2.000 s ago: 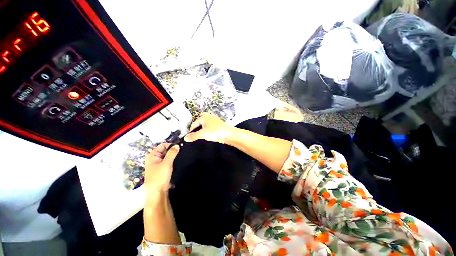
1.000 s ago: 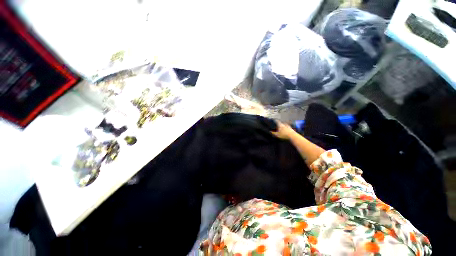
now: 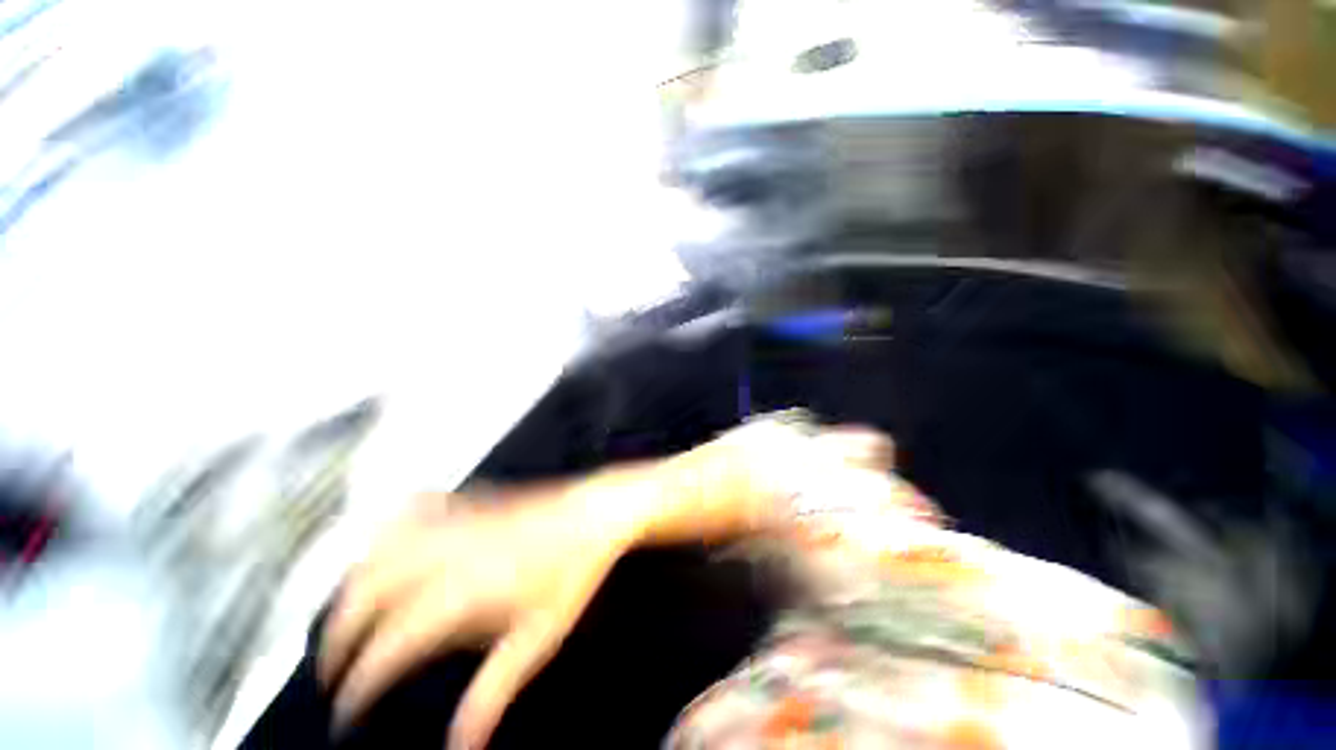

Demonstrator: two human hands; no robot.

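The picture is strongly blurred. My right hand [image 3: 462,601] is at the lower left of centre, its fingers spread and pointing down and left, holding nothing that I can see. It is over or just above a black garment [image 3: 667,630] beside the table edge. My left hand is not in view. Blurred heaps of snap fastener parts [image 3: 279,513] show on the white table [image 3: 425,425], left of and above my right hand.
More dark garments [image 3: 1026,366] lie at the right, with a bit of bright blue [image 3: 810,324] behind them. A pale surface with a light blue edge [image 3: 996,110] crosses the top right. A red glint [image 3: 32,542] shows at the far left.
The view has swung to the right and blurred. My right hand has moved from the garment's far edge back toward the lower left, fingers spread. The control panel is largely out of view.
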